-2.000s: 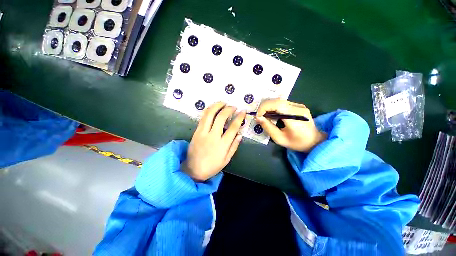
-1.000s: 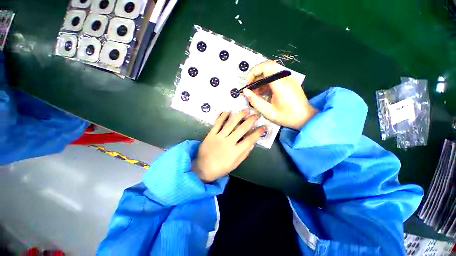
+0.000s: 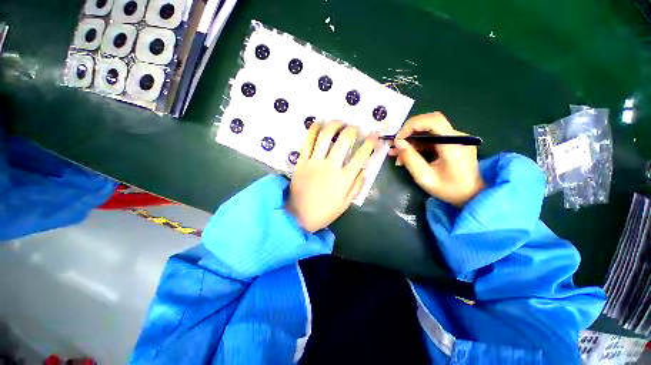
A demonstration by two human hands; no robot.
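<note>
A white part sheet point(image 3: 275, 127) with rows of small black discs lies tilted on the dark green bench. My left hand point(image 3: 327, 171) lies spread on the sheet's lower right part, fingers apart, covering some discs. My right hand point(image 3: 444, 162) holds a slim black tool point(image 3: 446, 140) like a pen, just beyond the sheet's right edge. The tool's tip points left and is close to my left fingertips. Whether the tip touches the sheet or a small piece is too small to tell.
Stacked sheets with pale rounded pads point(image 3: 155, 47) lie at the upper left. Thin slivers point(image 3: 402, 78) lie beyond the sheet. A clear plastic bag point(image 3: 573, 158) and striped sheets point(image 3: 629, 267) are at the right. Blue cloth point(image 3: 50, 178) shows at the left.
The sheet has shifted left and slightly up in view. My right hand has moved right from the middle discs to the sheet's right edge. My left hand has moved slightly up and stays on the sheet.
</note>
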